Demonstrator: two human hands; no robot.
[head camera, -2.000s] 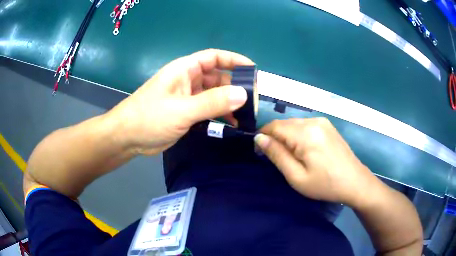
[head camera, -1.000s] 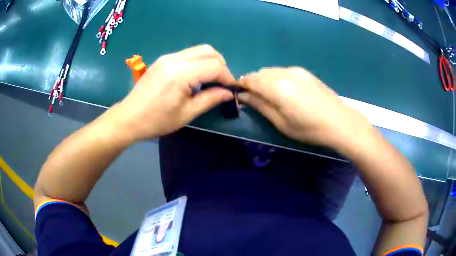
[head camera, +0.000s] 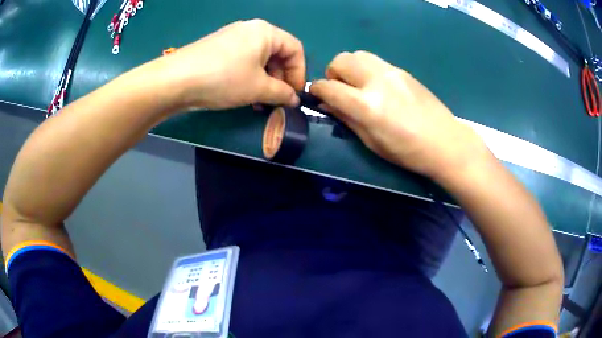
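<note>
The black tape roll (head camera: 285, 135) with its tan core stands on the green mat near the table edge, below my left hand. My left hand (head camera: 247, 69) and my right hand (head camera: 369, 99) pinch the black wire bundle (head camera: 309, 100) between their fingertips, close together. A bit of the orange connector (head camera: 169, 51) shows behind my left wrist. The bundle's far end (head camera: 472, 247) hangs over the table edge under my right forearm. A small dark piece (head camera: 338, 130) lies by the steel rule (head camera: 541, 157), which my right hand partly covers.
Other harnesses lie at the left (head camera: 78, 49) and upper right (head camera: 551, 30), with red ring terminals (head camera: 119, 26) at upper left. Red-handled scissors (head camera: 590, 91) lie at the right. A second steel rule (head camera: 518, 36) lies at the back. The green mat's front edge (head camera: 224, 151) crosses before my lap.
The tape roll, earlier in my left hand, now stands on the mat. Both hands have moved up and forward over the table. The orange connector is now mostly hidden.
</note>
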